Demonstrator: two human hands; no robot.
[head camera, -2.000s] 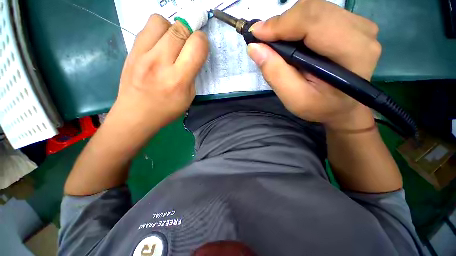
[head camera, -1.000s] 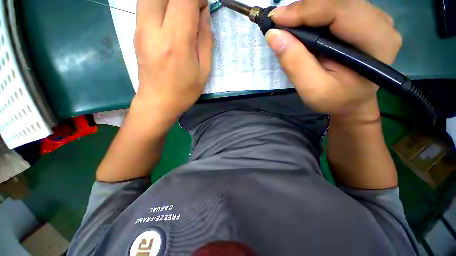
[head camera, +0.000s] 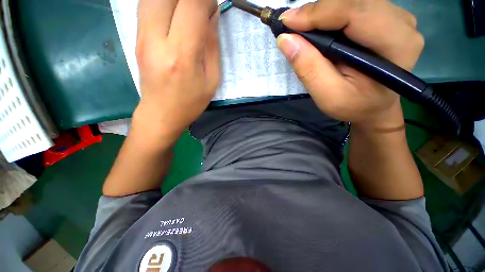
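My right hand is shut on a soldering iron with a black handle and brass-coloured collar. Its dark tip points left, at the top edge of the view, close to my left hand. A small piece of a green-edged board shows beside the tip. My left hand lies over the left part of the white work mat. Its fingertips are cut off or hidden at the top edge, so what it holds cannot be told.
A white perforated tray stands at the left edge, with a red holder below it. A black flat object lies at the top right of the dark green bench. A cardboard box is on the floor at right.
Since two seconds ago my left hand has turned and moved up, taking its white and green fingertip cover out of sight. My right hand and the iron have shifted slightly right.
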